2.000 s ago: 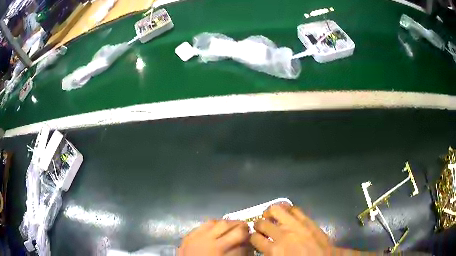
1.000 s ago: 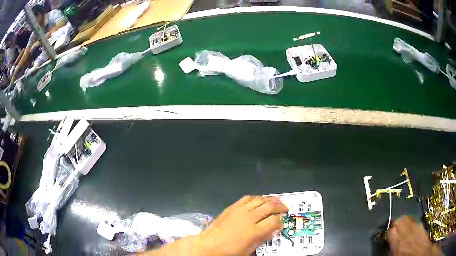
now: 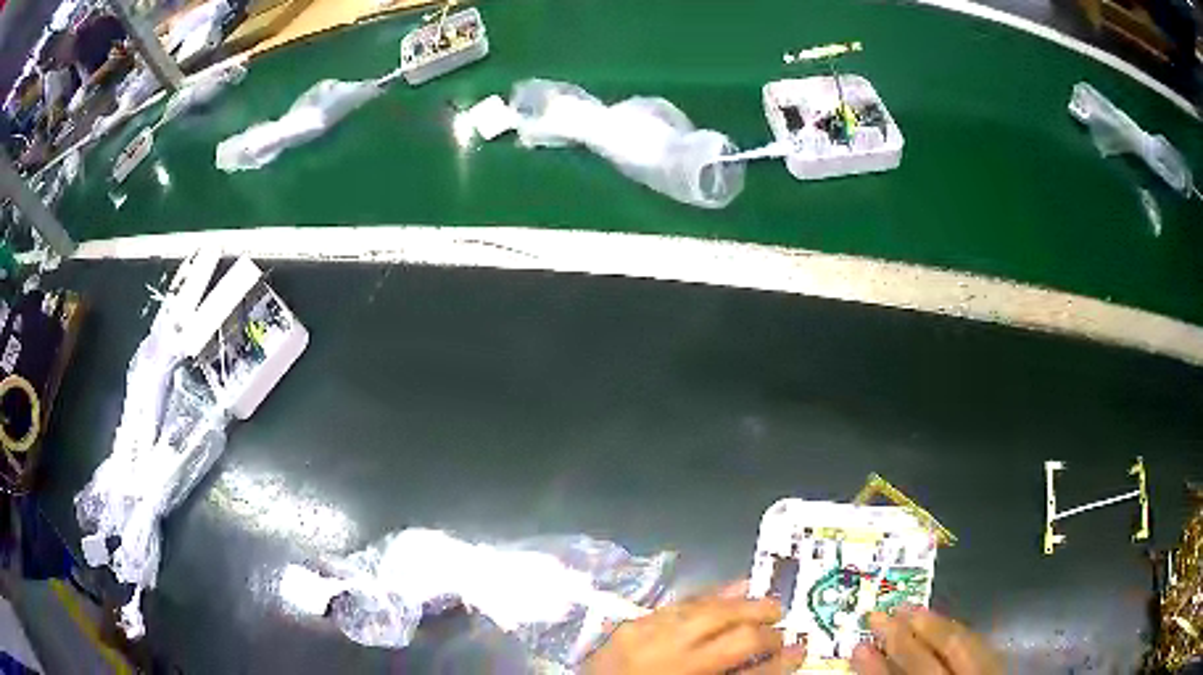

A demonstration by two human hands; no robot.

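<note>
An open white power strip housing point(image 3: 789, 528) with green wires and a dark block inside lies at the lower right. A brass contact strip point(image 3: 910, 509) sticks out past its upper right corner. My left hand point(image 3: 706, 636) has its fingers on the housing's lower left edge. My right hand point(image 3: 934, 646) has its fingertips at the lower right part, partly cut off by the picture's edge; whether it pinches anything is hidden. A bagged power cord point(image 3: 488, 587) lies left of my hands.
Two contact strips joined by a white wire point(image 3: 1098, 505) lie at right, beside a gold pile of strips point(image 3: 1187, 593). Another open housing point(image 3: 264, 359) with bagged cord lies at left. Beyond the pale rail point(image 3: 528, 247), the green belt carries open housings point(image 3: 844, 156) and bagged cords.
My right hand has moved from the joined strips at right to the housing. A brass strip now shows at the housing's upper right corner. The housing sits further right in view.
</note>
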